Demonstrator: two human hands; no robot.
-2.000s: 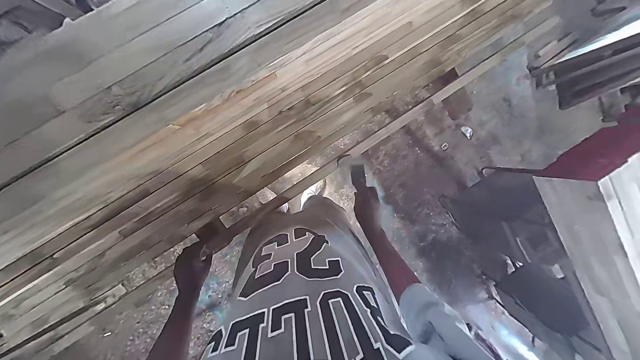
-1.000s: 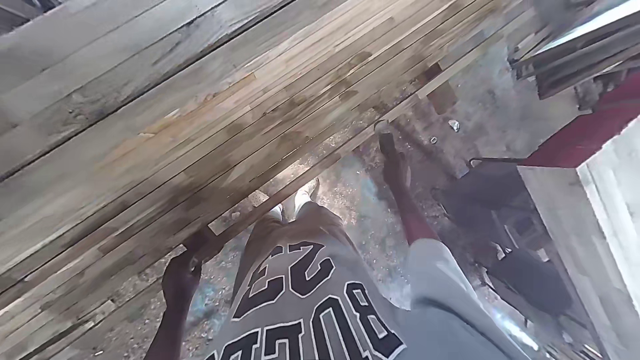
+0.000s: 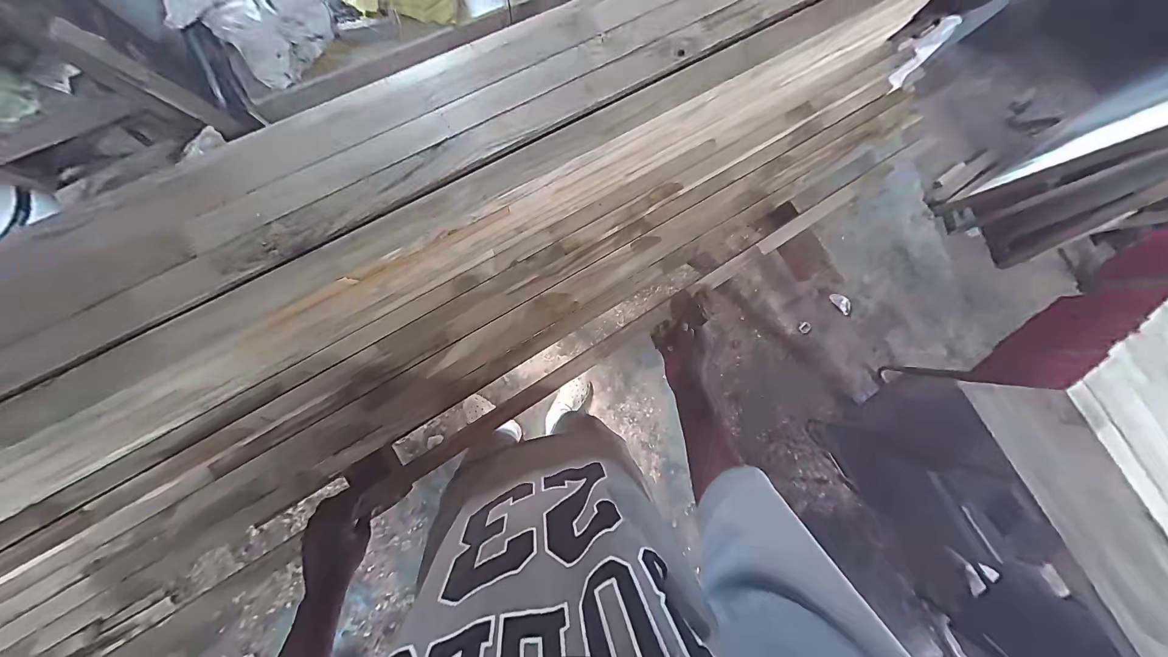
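My left hand [image 3: 342, 525] is curled at the near edge of long wooden boards [image 3: 511, 265], around the lower left end of a narrow wooden strip [image 3: 547, 383]. A dark block-like piece [image 3: 372, 467] is at its fingers. Farther right, my right hand [image 3: 683, 338] is raised to the same strip, its fingers bent at a dark spot beside it; blur and shadow hide whether they close on the strip or on a separate piece. The strip runs nearly parallel to the boards' edge, with a gap through which the ground shows.
Debris lies on the ground [image 3: 630, 401] around my shoes [image 3: 570, 401]. At the right are a dark red panel [image 3: 1077, 338], pale boards [image 3: 1049, 456] and a stack of dark lengths [image 3: 1077, 201]. Crumpled pale sheeting [image 3: 265, 36] and timber lie beyond the boards at the upper left.
The view has shifted, showing more beyond the boards. My right hand is at the strip, where a dark block stood out in its fingers earlier. My left hand stays at the strip's lower end.
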